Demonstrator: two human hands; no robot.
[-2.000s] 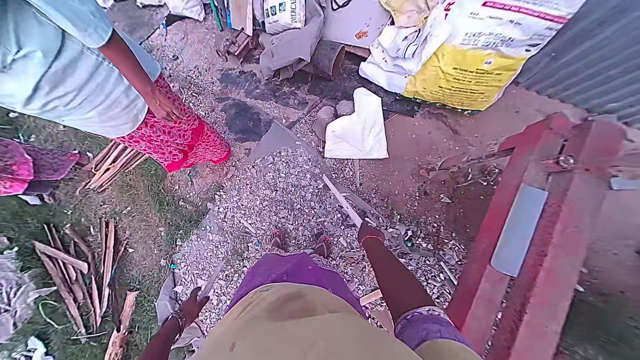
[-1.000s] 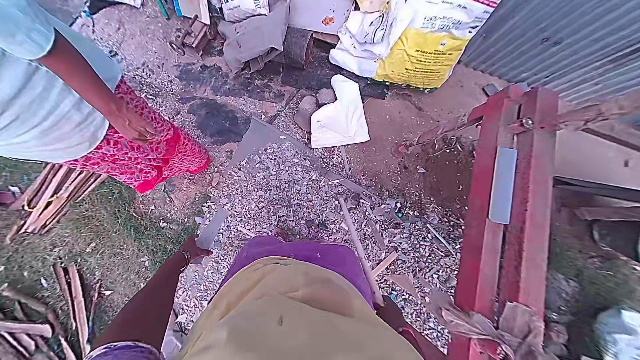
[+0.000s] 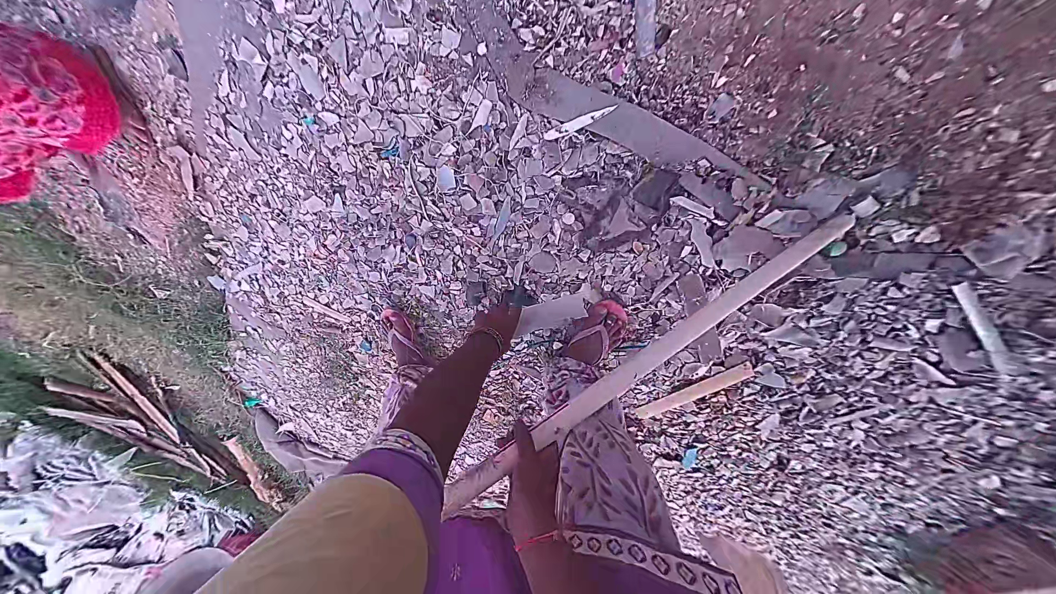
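Observation:
My right hand (image 3: 532,478) grips a long, narrow pale strip (image 3: 660,351), which looks like wood or plastic, near its lower end. The strip slants up to the right across my leg. My left hand (image 3: 497,318) reaches down to the littered ground between my sandalled feet. Beside its fingers is a flat pale piece (image 3: 554,313), close to my right foot; whether the fingers hold it I cannot tell. A short pale stick (image 3: 695,389) lies right of my leg, under the line of the long strip.
Small flakes and broken pieces (image 3: 371,206) cover the ground. A long grey flat strip (image 3: 639,128) lies ahead. Split wood sticks (image 3: 140,412) are piled on grass at left, near crumpled pale sheeting (image 3: 74,503). A person's pink skirt (image 3: 54,107) shows at upper left.
The view has tilted down to the ground. My left hand has moved from the left side to the ground between my feet. My right hand and the strip have come into fuller view.

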